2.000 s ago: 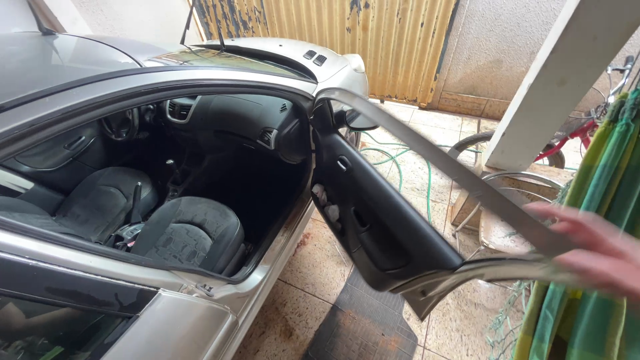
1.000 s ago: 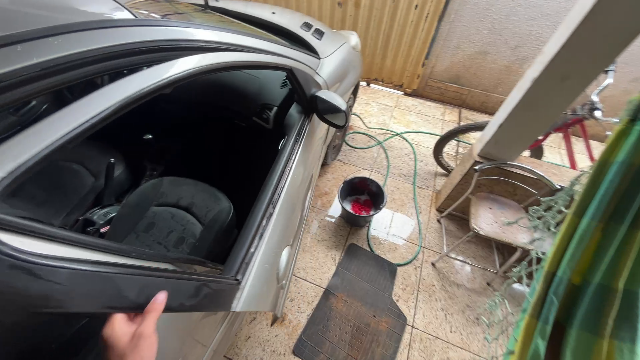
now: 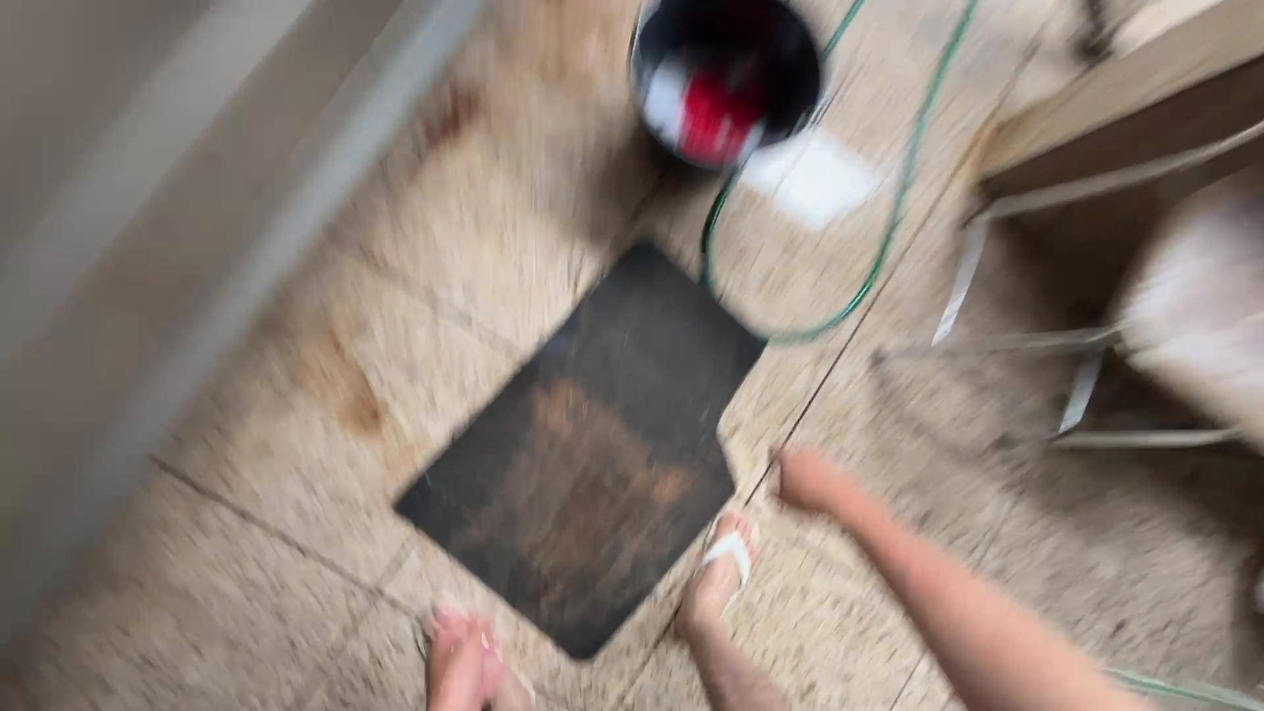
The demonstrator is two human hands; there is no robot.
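Note:
My right hand (image 3: 808, 479) hangs over the tiled floor at the lower right edge of a black rubber car mat (image 3: 632, 336). It is blurred; nothing is plainly visible in it, and its fingers cannot be made out. My left hand does not show. The mat lies flat, with brown dirt over its lower part. Beyond it stands a black bucket (image 3: 805, 74) with something red and something white inside. A green hose (image 3: 907, 188) loops beside the bucket and reaches the mat's upper right corner.
The silver car's side (image 3: 247, 237) runs along the left. A metal-framed chair (image 3: 1195, 306) stands at the right, near a low ledge (image 3: 1116, 99). My right foot (image 3: 728, 563), in a white-strapped sandal, is beside the mat; what looks like my left foot (image 3: 459, 642) is below it.
The car door swung inward between the two earlier frames, where a hand was at it. The view has since turned down to the floor, and my right hand is now near the mat.

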